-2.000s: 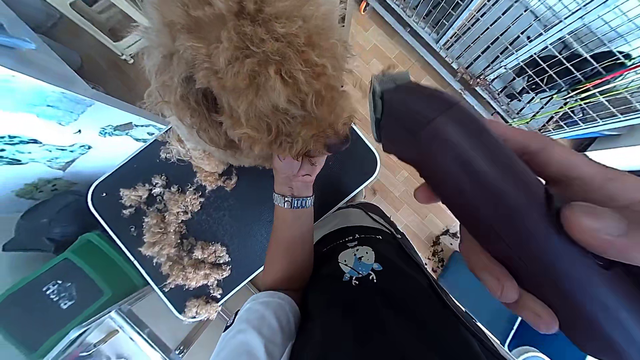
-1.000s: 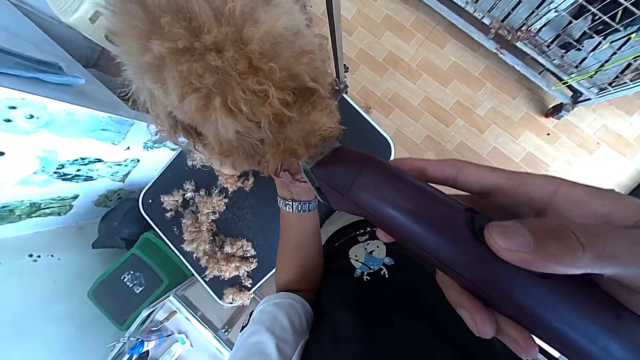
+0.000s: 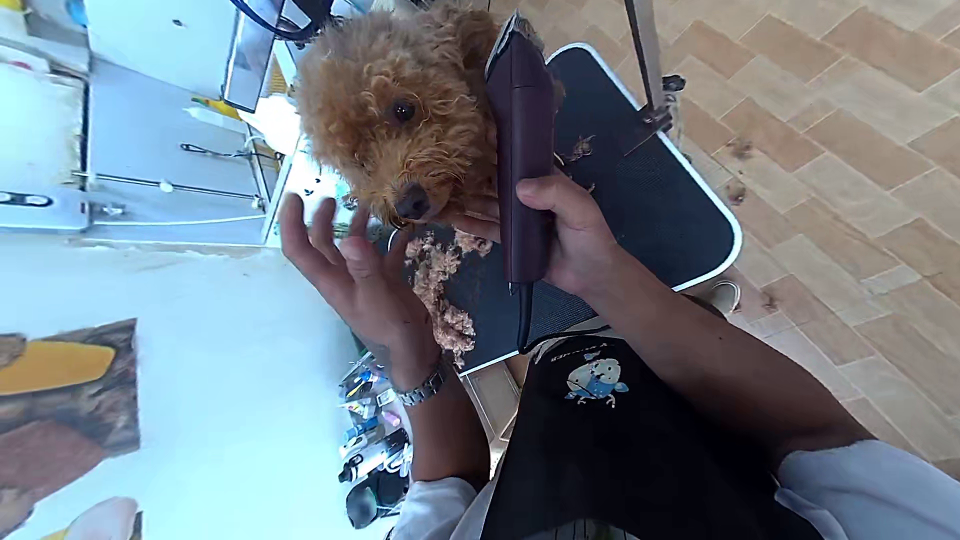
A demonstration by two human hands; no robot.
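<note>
My right hand (image 3: 574,225) holds a dark purple corded hair clipper (image 3: 523,150) upright beside the head and neck of a curly brown dog (image 3: 405,112). The clipper's blade end is up near the dog's ear, and its cord hangs from the lower end. Fingers of that hand reach behind the clipper toward the dog's chin. Just below and left of the muzzle, my left hand (image 3: 375,292) is raised with its fingers spread, holding nothing; a metal watch is on the wrist. The dog's face is turned toward me. Its body is mostly hidden.
Clumps of cut fur (image 3: 442,292) lie on the black grooming table (image 3: 630,187) with a white edge. A metal post (image 3: 645,60) is clamped at the table's right side. Bottles and tools (image 3: 375,442) stand at lower left, by the white wall. A shoe (image 3: 724,296) shows on the tiled floor.
My left hand has come away from under the dog's head and is now open. The clipper has gone from pointing left to upright beside the head. The dog's face now shows. The view has shifted.
</note>
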